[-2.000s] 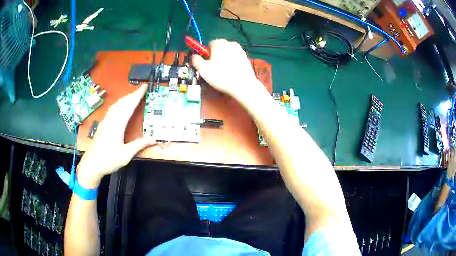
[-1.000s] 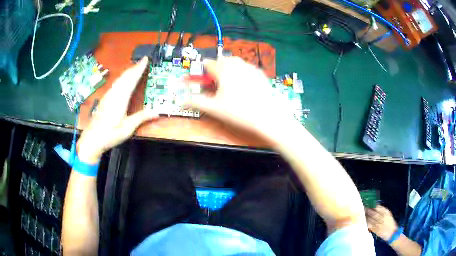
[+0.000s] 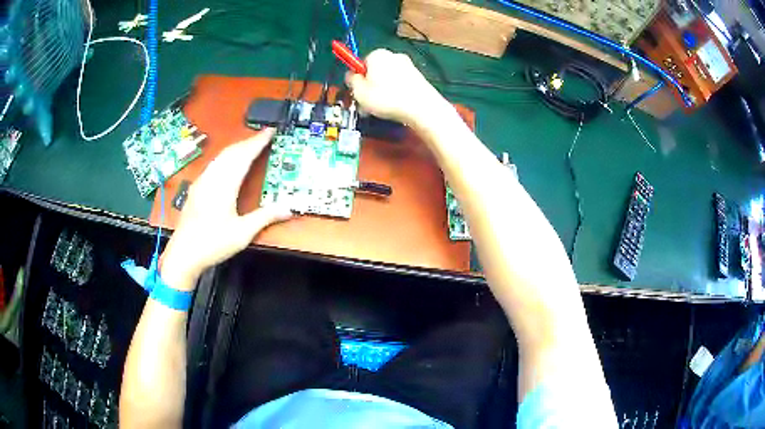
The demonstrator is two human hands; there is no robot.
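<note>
A green-white circuit board (image 3: 312,172) lies on the orange-brown mat (image 3: 403,230), its connectors towards the back. Black leads reach its far edge. My left hand (image 3: 220,201) holds the board's left side, thumb at the near edge and fingers at the far left corner. My right hand (image 3: 390,84) is closed around a red pen (image 3: 349,58) behind the board's far right corner, where the blue cable (image 3: 346,25) comes down. The hand hides the cable's end. A small black plug-in piece (image 3: 375,189) sticks out of the board's right side.
Another board (image 3: 162,151) lies left; one at right (image 3: 458,214) is partly hidden by my right forearm. A dark bar (image 3: 267,114) lies behind the board. A remote control (image 3: 634,226), coiled black cable (image 3: 570,84) and orange-red box (image 3: 692,54) are right. A teal fan (image 3: 42,59) is left.
My right hand with the red pen has moved from over the board back to its far right corner, by the blue cable. My left hand stays at the board. The camera view has shifted.
</note>
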